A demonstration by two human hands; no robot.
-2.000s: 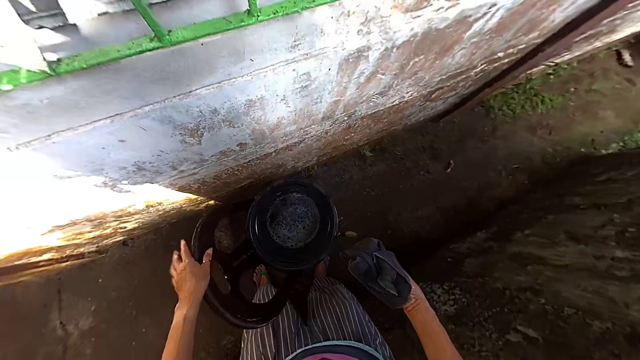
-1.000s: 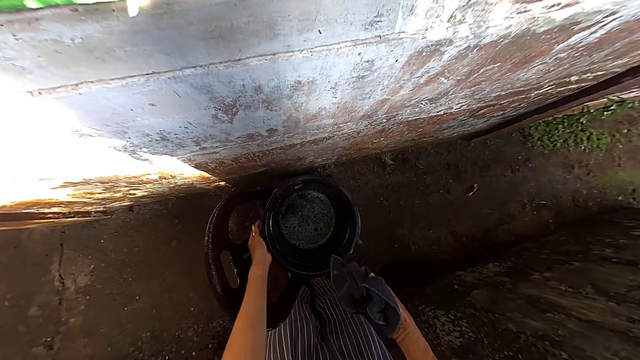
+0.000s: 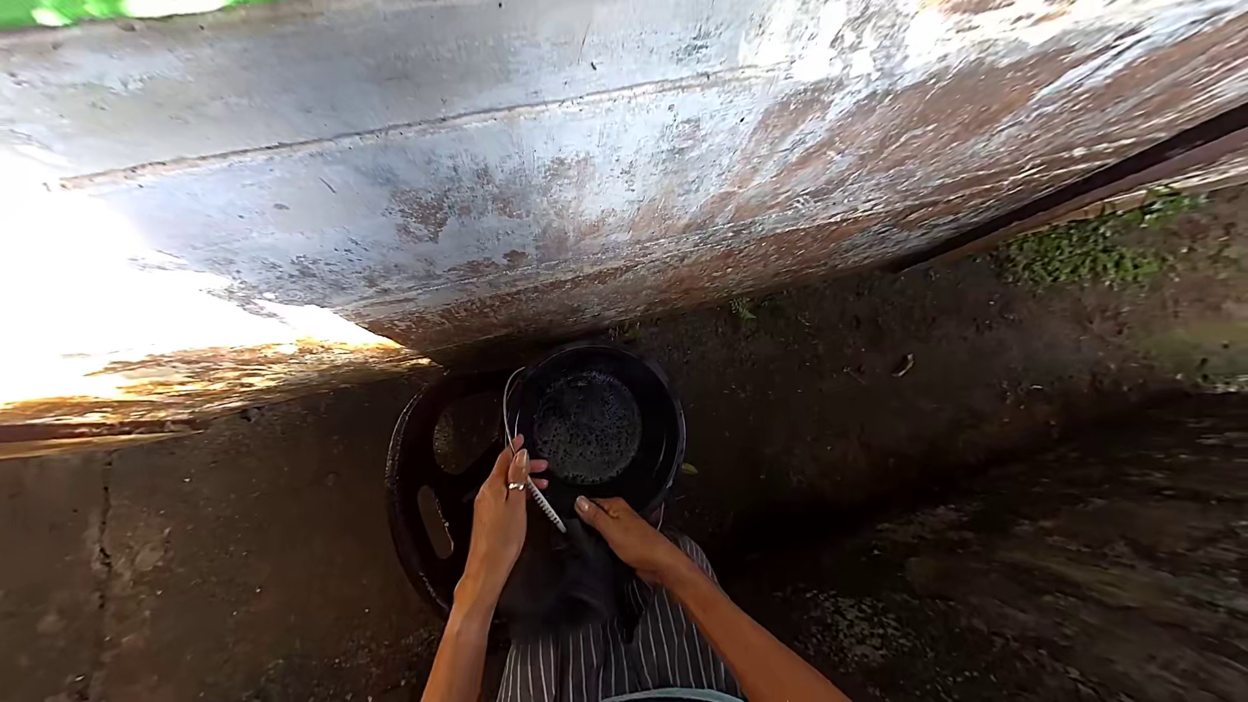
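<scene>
A black bucket (image 3: 589, 427) with foamy liquid in it stands in front of my legs. My left hand (image 3: 505, 492) is closed on the bucket's wire handle (image 3: 508, 402), just above a pale ribbed grip (image 3: 545, 505) on it. My right hand (image 3: 629, 534) is at the bucket's near rim and holds a dark cloth (image 3: 565, 575), which hangs blurred over my lap. The cloth hides part of the near rim and some of my striped trousers (image 3: 673, 624).
A dark round frame with cut-outs (image 3: 402, 487) lies left of and partly behind the bucket. Beyond runs a weathered painted wall (image 3: 546, 195) with a ledge line. Weeds (image 3: 1092, 249) grow at its foot on the right; the ground (image 3: 292, 526) is dark and cracked.
My left hand has moved from the bucket's left rim to its handle, which now stands raised. My right hand has moved left with the dark cloth to the bucket's near side.
</scene>
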